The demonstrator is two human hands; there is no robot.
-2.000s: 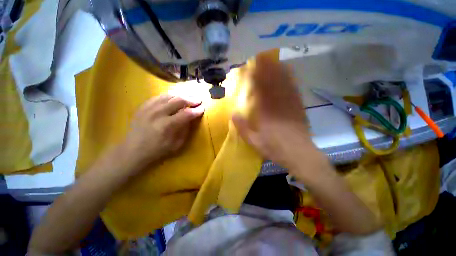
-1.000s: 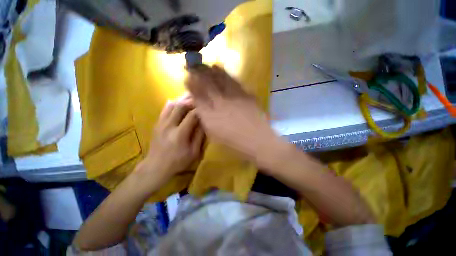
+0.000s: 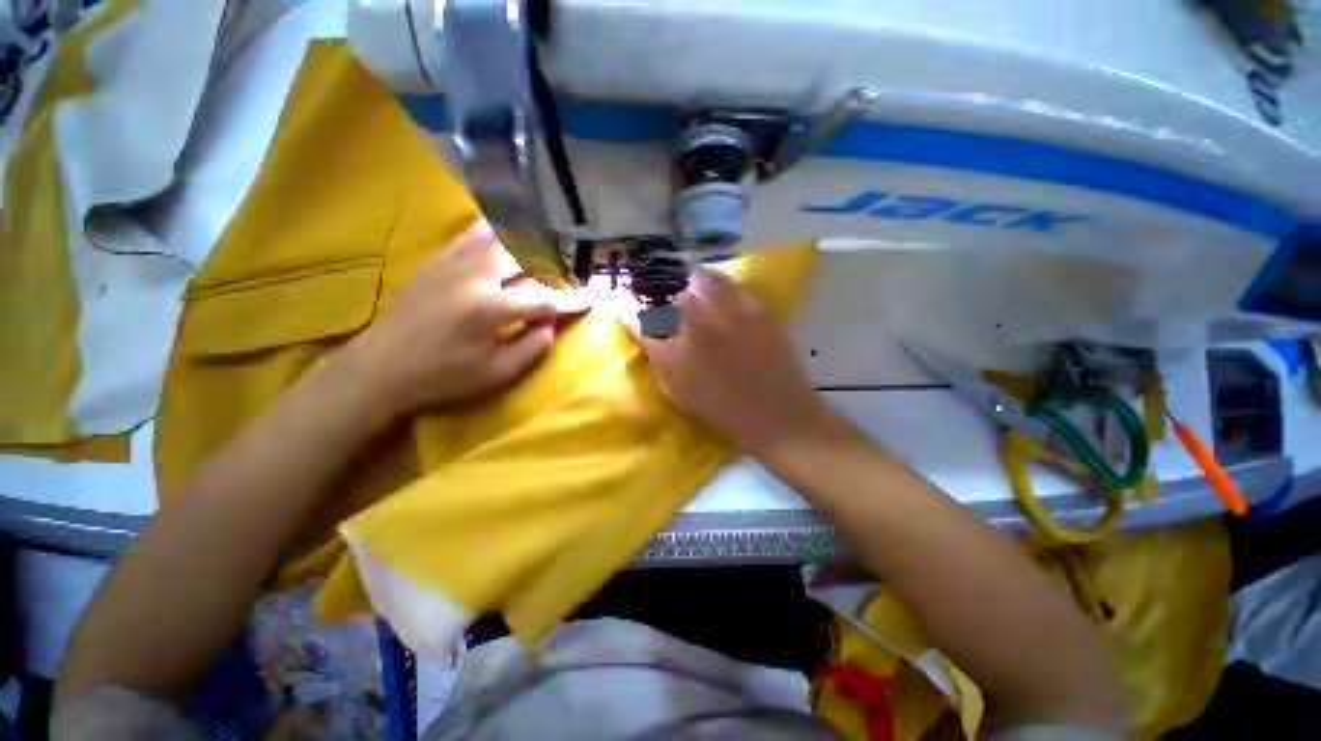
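A yellow garment panel (image 3: 275, 217) lies under the sewing machine head (image 3: 927, 188), with a stitched pocket flap (image 3: 287, 307) at its left. A yellow piece (image 3: 507, 485) folds toward the table's front edge and shows a pale underside at its lower corner. My left hand (image 3: 456, 319) presses on the cloth just left of the presser foot area (image 3: 659, 297). My right hand (image 3: 739, 355) is at the cloth beside the needle area on the right, its fingertips partly hidden by the machine parts. The needle point is lost in the lamp glare.
Stacked yellow and off-white panels (image 3: 138, 290) lie at the left. Scissors (image 3: 1072, 449) with yellow and green handles and an orange stick (image 3: 1207, 466) lie at the right. A yellow bundle (image 3: 1181, 623) with a red tie (image 3: 862, 695) is below the ruler-marked table edge (image 3: 739, 542).
The view has shifted, showing more of the machine head. My hands have moved apart, to either side of the needle area. The panel is turned, and its lower part is folded across the front.
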